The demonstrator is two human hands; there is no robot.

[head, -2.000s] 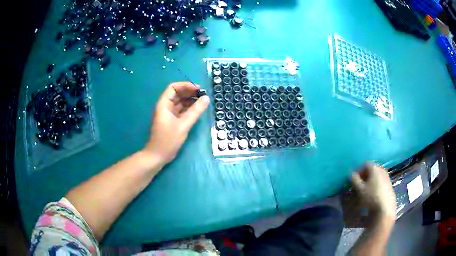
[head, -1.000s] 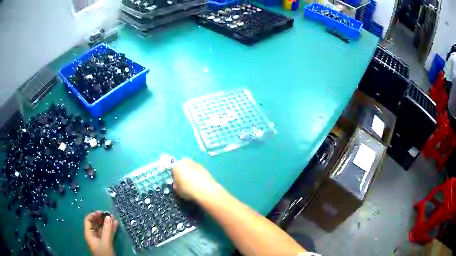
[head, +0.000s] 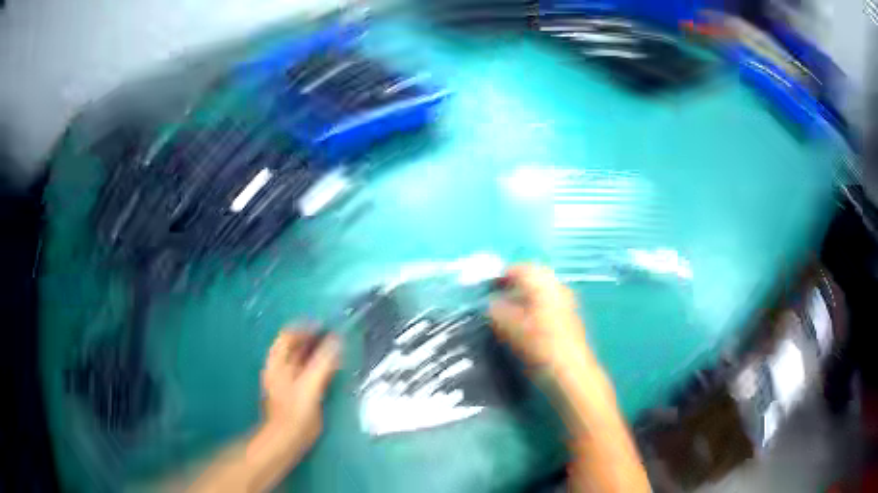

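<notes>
The frame is strongly blurred by motion. The blister tray with dark parts in it lies on the green-teal mat between my hands. My left hand is at the tray's left side, fingers bent, with a dark spot at the fingertips that I cannot make out. My right hand is over the tray's upper right edge, fingers curled; whether it holds a part is hidden by blur. The second blister tray lies farther along the bench and looks pale.
A loose component pile spreads at the upper left. A blue parts bin stands behind it. Dark parts lie at the lower left. A black component tray and a blue bin are at the far right. Wrapped cartons stand beside the bench.
The view has swung, so the bench things appear shifted right. My right hand has moved from over the tray to its upper right edge. My left hand remains at the tray's left side.
</notes>
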